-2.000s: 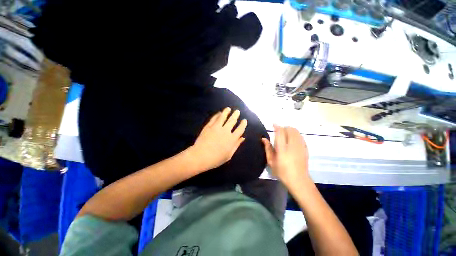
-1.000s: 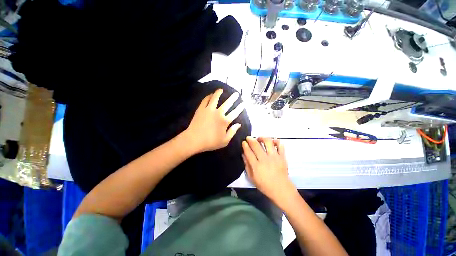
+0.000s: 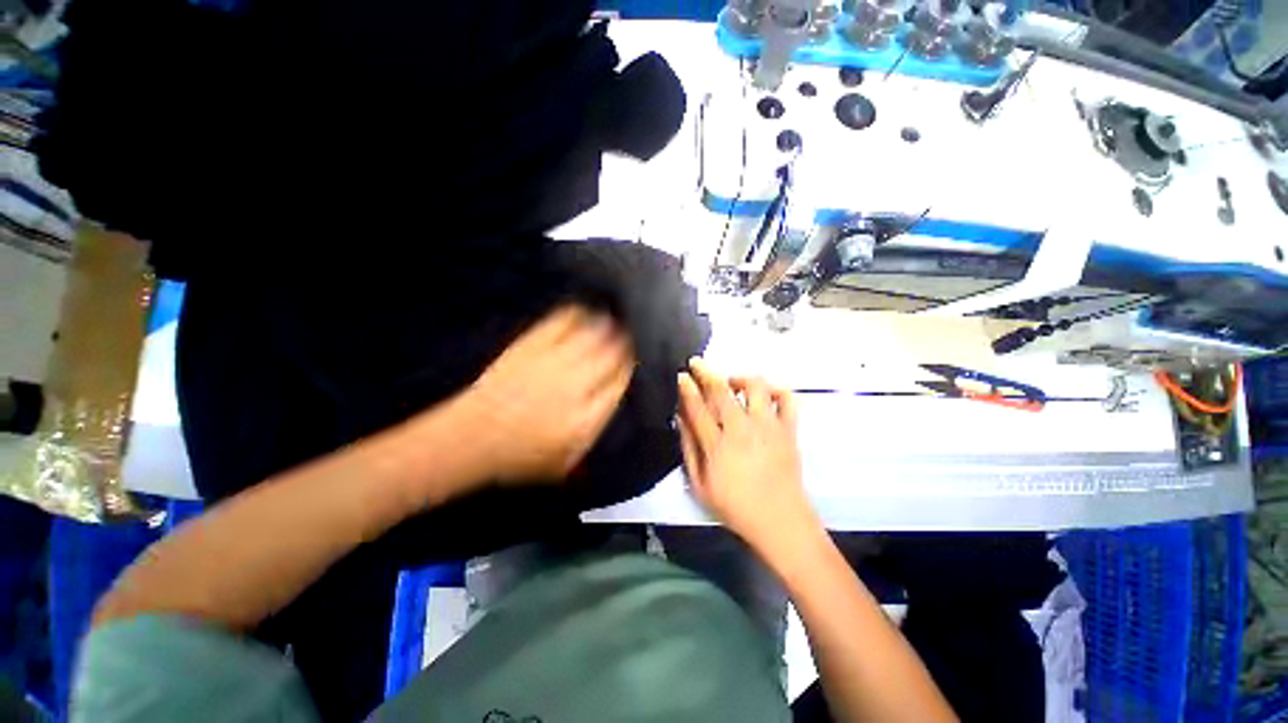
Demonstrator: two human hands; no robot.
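Observation:
The black garment [image 3: 353, 353] lies on the white table, its rounded edge beside the presser foot [image 3: 728, 278] of the white sewing machine [image 3: 918, 156]. My left hand [image 3: 558, 389] is blurred on the cloth, fingers bunched; it appears to hold a fold of it. My right hand [image 3: 737, 438] rests at the cloth's right edge, fingertips by the rim, fingers slightly spread. Whether it pinches the cloth is not clear. The black garment pile [image 3: 339, 113] fills the upper left.
Thread snips [image 3: 985, 386] lie on the table right of my right hand, with a thin dark line running to them. Blue crates [image 3: 1144, 607] stand below. A brown-taped edge [image 3: 96, 374] is at left. An orange cord [image 3: 1201, 400] is at the table's right end.
My left hand has moved down and left and its spread fingers have drawn together on the cloth. My right hand has shifted slightly from the rim's earlier position, staying beside the cloth.

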